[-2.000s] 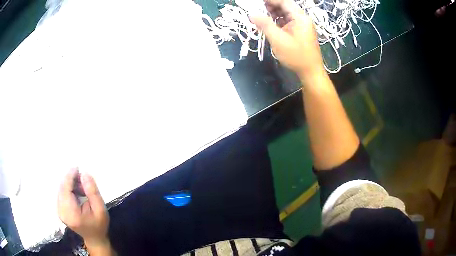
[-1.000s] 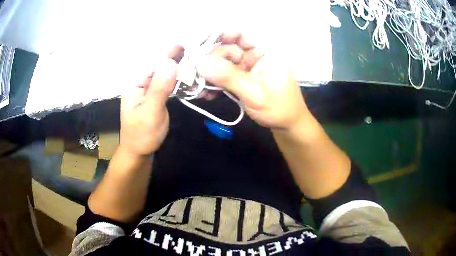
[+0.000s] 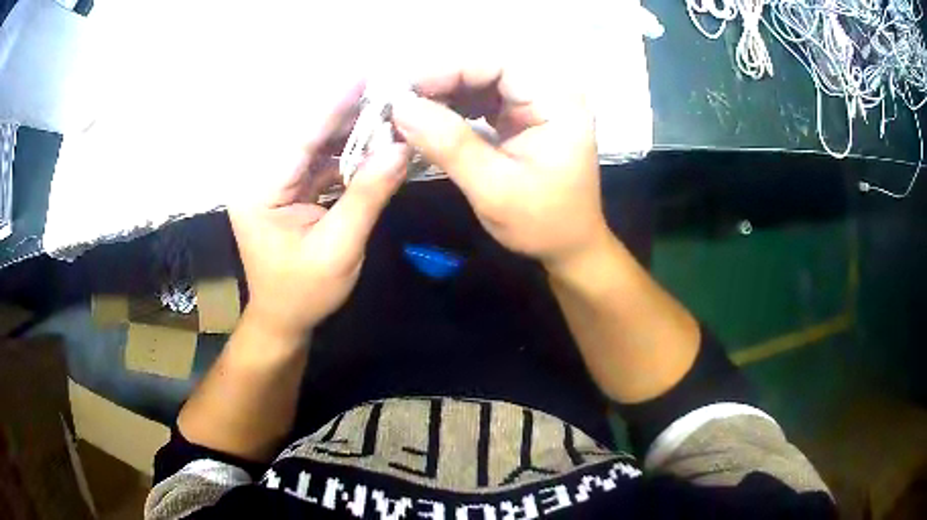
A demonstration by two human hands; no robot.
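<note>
A white cable bundle (image 3: 366, 138) is held between my hands over the front edge of the white sheet stack (image 3: 234, 81). My left hand (image 3: 310, 229) is closed around the bundle from the left, thumb on top. My right hand (image 3: 518, 183) pinches the bundle's top right with thumb and fingers. The stack is overexposed, so the fingertips and the bundle's upper end are hard to make out.
A loose pile of white cables (image 3: 839, 51) lies on the green bench (image 3: 701, 102) at the right, one cord reaching past the edge. An open carton (image 3: 161, 348) with a whitish clump inside is below at the left. Striped white edges (image 3: 7, 178) show at far left.
The loose cable loop that hung below my hands is now gathered into a compact bundle. My left thumb has moved right onto it. Earlier, my right hand was at the cable pile.
</note>
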